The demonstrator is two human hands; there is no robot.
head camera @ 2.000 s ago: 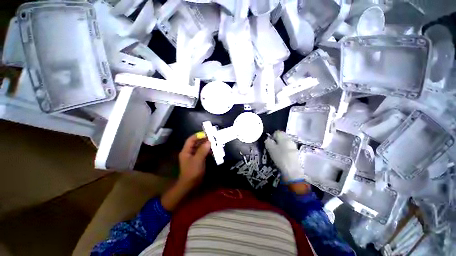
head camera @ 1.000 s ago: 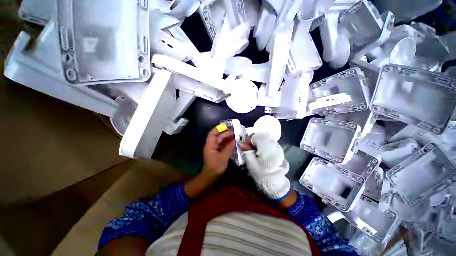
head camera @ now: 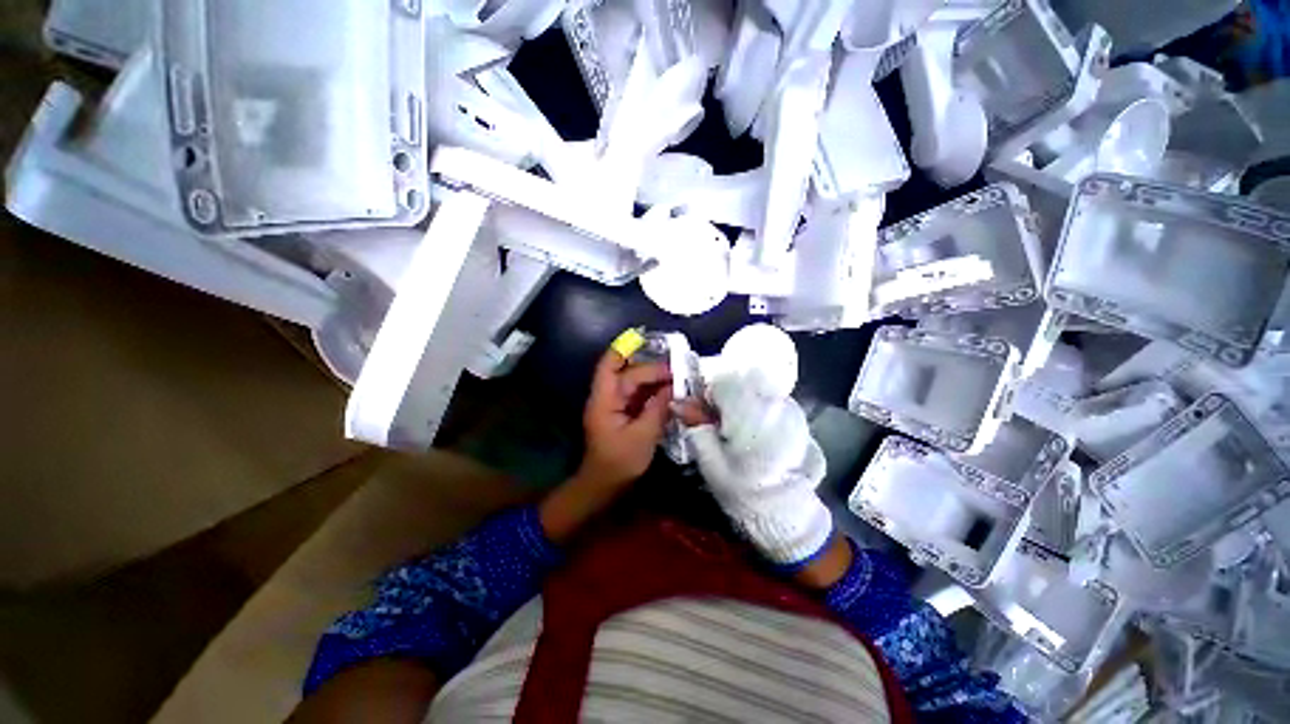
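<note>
A white plastic bracket (head camera: 679, 371) with a flat plate and a round disc is held upright between both hands over the dark bench. My left hand (head camera: 623, 417), bare with a yellow band on one finger, grips the plate from the left. My right hand (head camera: 764, 446), in a white knitted glove, is on the bracket from the right and covers its neck and part of the disc. Its bare fingertips touch the plate. A small piece between the fingers cannot be made out.
White rectangular housings (head camera: 934, 385) lie heaped on the right. A large white frame (head camera: 294, 120) and an angled part (head camera: 425, 333) lie at the left. Another white disc (head camera: 685, 266) is just beyond my hands. Brown cardboard (head camera: 128, 424) is at lower left.
Two seconds ago my gloved hand was near the loose small pieces on the bench; it has moved left onto the bracket. The view has shifted. Over the last second little has changed.
</note>
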